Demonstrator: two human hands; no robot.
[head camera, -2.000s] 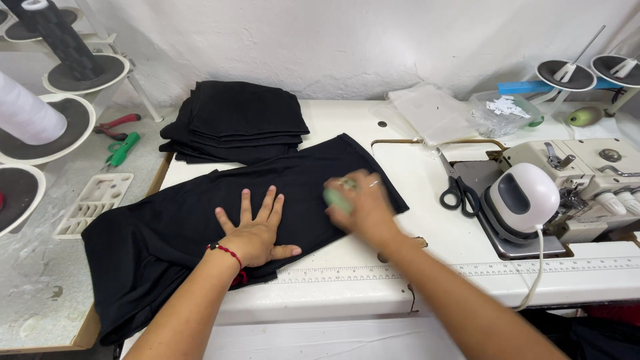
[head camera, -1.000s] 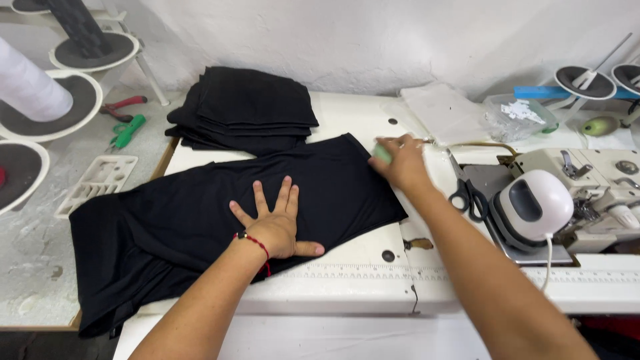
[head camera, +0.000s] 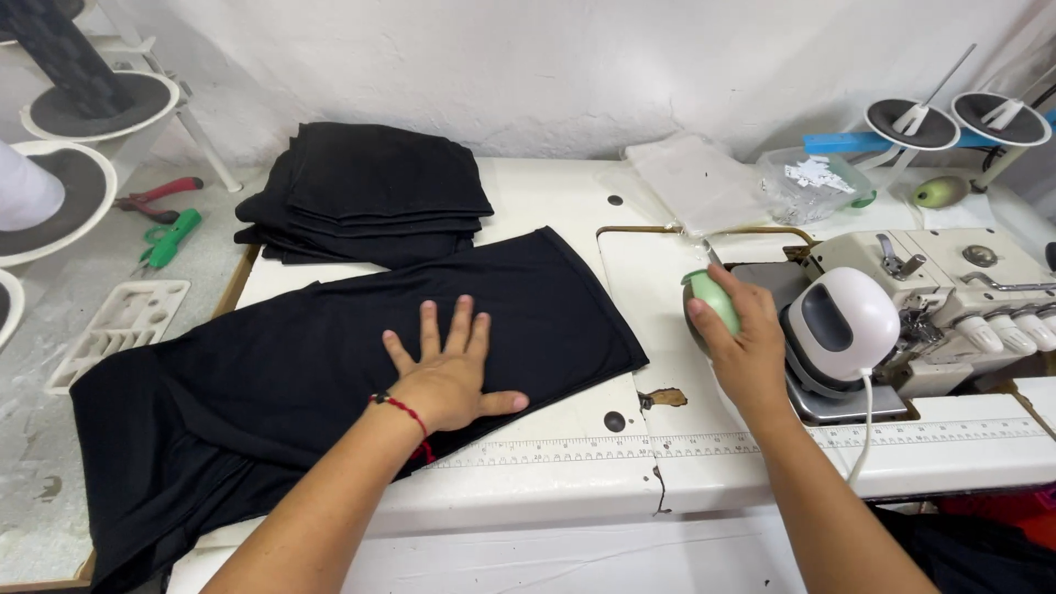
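Observation:
A black folded garment (head camera: 272, 371) lies across the white sewing table (head camera: 528, 487), its hemmed end pointing right. My left hand (head camera: 450, 371) rests flat on it with the fingers spread. To the right of the hem, my right hand (head camera: 742, 338) grips a small green rounded object (head camera: 711, 301) above the table; its exact kind is unclear. A stack of folded black fabric (head camera: 379, 181) sits behind the garment. Beside my right hand is a small white heat press (head camera: 846, 326) with a cord.
Right: a serger (head camera: 949, 272), a clear plastic box (head camera: 808, 177) with small white pieces, and thread stands (head camera: 912, 124). Back: clear plastic bags (head camera: 693, 177). Left: green thread snips (head camera: 171, 239), red-handled pliers (head camera: 165, 194) and a white compartment tray (head camera: 124, 322). A ruler tape (head camera: 577, 450) runs along the front.
My right hand, with the green object, was over the garment at first, then moved right past its hem and is now nearer the heat press. My left hand stays flat on the garment.

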